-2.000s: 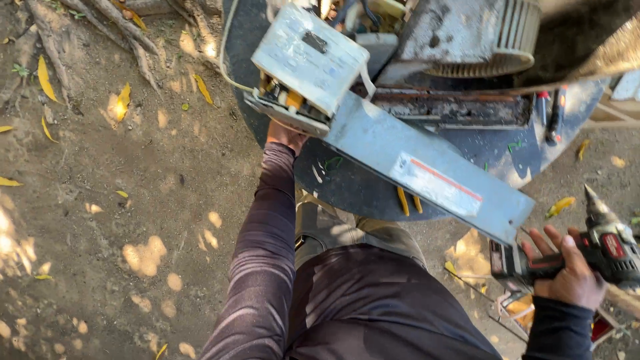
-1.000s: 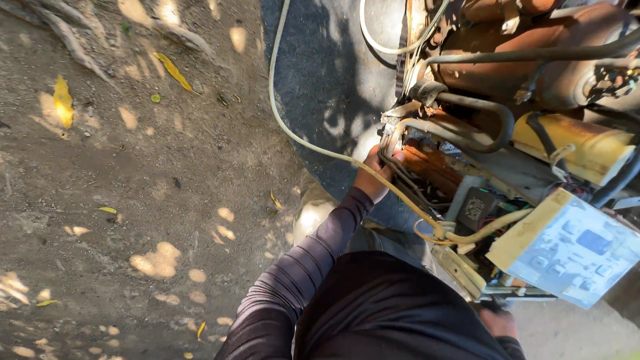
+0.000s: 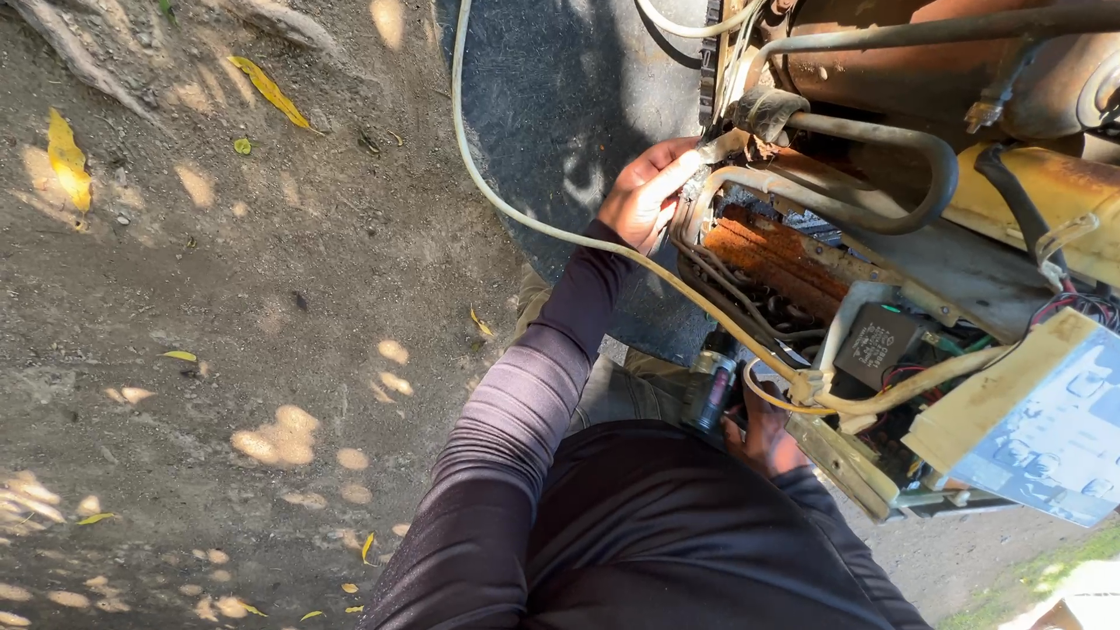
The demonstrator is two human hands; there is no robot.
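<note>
An opened air-conditioner unit fills the right side, with rusty copper tubing point(image 3: 862, 131), a brown metal cylinder point(image 3: 892, 66) and a rust-covered metal strip point(image 3: 779, 258). My left hand point(image 3: 643, 197) grips the unit's metal edge beside the tube bends, thumb on top; some fingertips are hidden. Lower down, my right hand point(image 3: 766, 433) is around a cordless drill point(image 3: 713, 381), partly hidden behind the cable and the unit; its bit cannot be seen. Near that hand are a black capacitor point(image 3: 879, 346) and a tilted control box panel point(image 3: 1019, 407).
The unit rests on a dark round tabletop point(image 3: 551, 87). A cream cable point(image 3: 560, 232) loops over the tabletop edge and across my left forearm to the control box. Tree roots point(image 3: 83, 66) and yellow leaves point(image 3: 68, 162) lie on the dirt ground at left.
The unit is turned around from two seconds ago, its tubing and control box now nearer me. The drill, at far right then, is now by my waist. My left hand stays at the tubing since one second ago.
</note>
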